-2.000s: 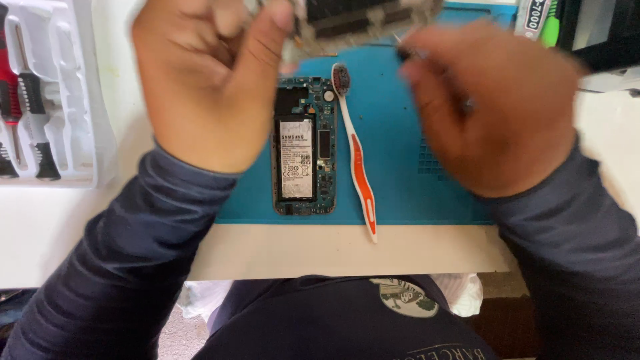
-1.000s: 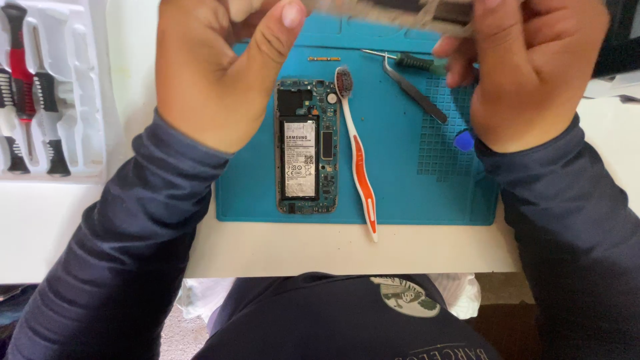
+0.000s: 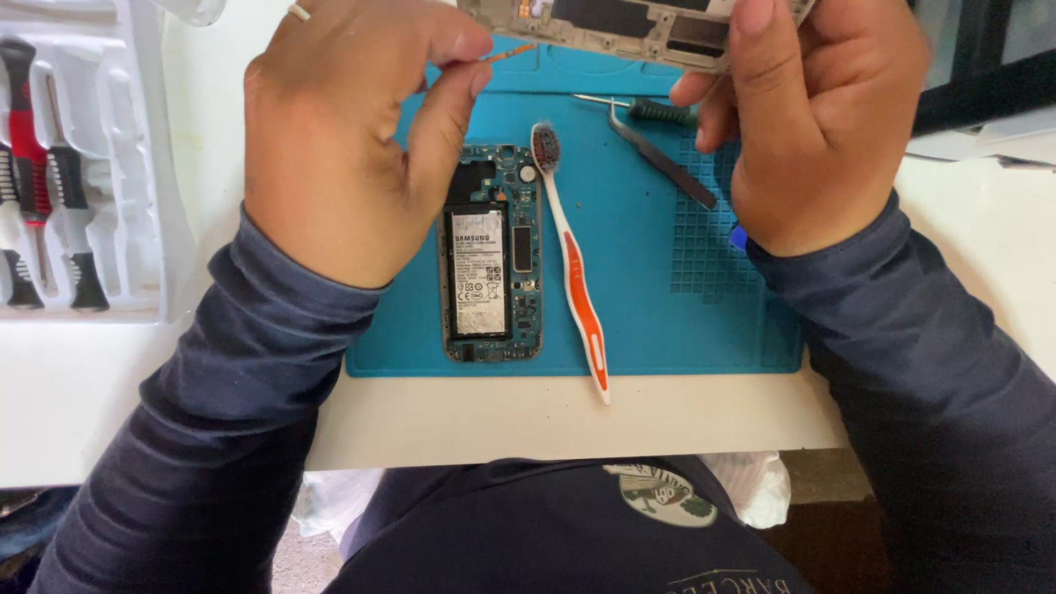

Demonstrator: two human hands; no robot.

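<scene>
Between the thumb and forefinger of my left hand (image 3: 355,124) is a thin orange flex cable strip (image 3: 510,54). My right hand (image 3: 817,115) grips a phone's metal mid-frame (image 3: 610,37), raised over the mat's far part and cut off by the top of the view. Below, a Samsung phone body with its circuit board (image 3: 528,313) and battery (image 3: 478,272) exposed lies on a blue silicone mat (image 3: 643,330). Right beside it is a white and orange toothbrush (image 3: 577,272) with dark bristles, its handle end past the mat's near edge.
Dark bent tweezers (image 3: 672,169) and a green-handled screwdriver (image 3: 652,110) lie on the mat near my right hand. A blue item (image 3: 738,237) is partly under my right wrist. Screwdrivers (image 3: 31,165) sit in a white plastic tray (image 3: 173,206) at left. A dark-framed object (image 3: 990,62) stands upper right.
One second ago a small gold-orange strip lay on the mat above the phone body; my left hand now pinches an orange strip. The mid-frame, earlier between both hands, is now in my right hand.
</scene>
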